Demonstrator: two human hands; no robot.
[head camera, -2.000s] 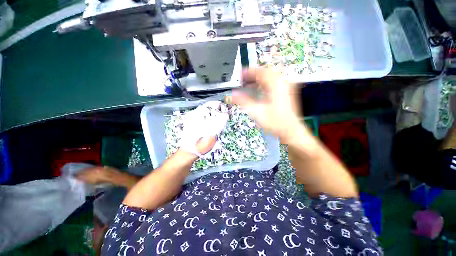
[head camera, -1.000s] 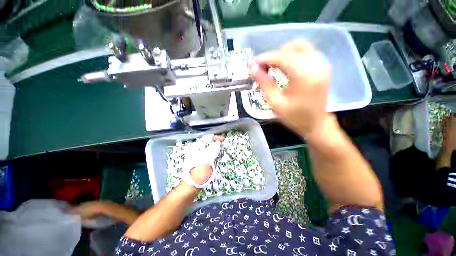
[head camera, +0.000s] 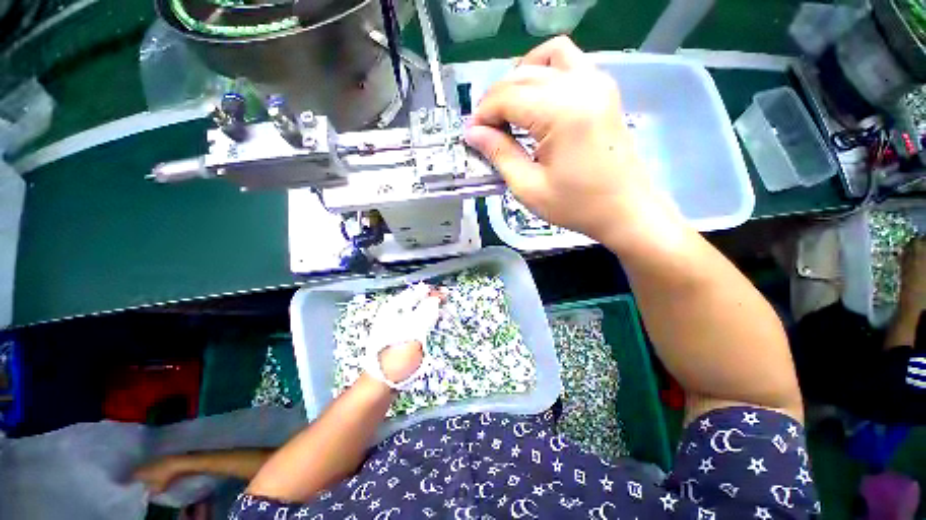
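Observation:
The silver assembly machine (head camera: 381, 168) stands on a white base, its rod tip at the left. My bare right hand (head camera: 558, 137) is at the right end of its arm, thumb and fingertips at the loading fixture (head camera: 447, 152); whether a piece is between them is hidden. The whitish lap tub (head camera: 543, 340) is against my body, full of small silver-white and green pieces (head camera: 477, 335). My left hand (head camera: 406, 325), in a thin white glove, rests on these pieces; its fingers are partly hidden, and I cannot tell if it holds any.
The output tub (head camera: 701, 152) is right of the machine, with pieces near it. A small clear tub (head camera: 787, 142) is further right. A steel bowl feeder (head camera: 294, 61) stands behind. A green crate (head camera: 640, 376) of pieces is beside the lap tub. Neighbours' arms show at both sides.
My right hand has moved from above the lap tub up to the machine's fixture. My left hand has stayed in the lap tub. The view has shifted, showing more of the bowl feeder.

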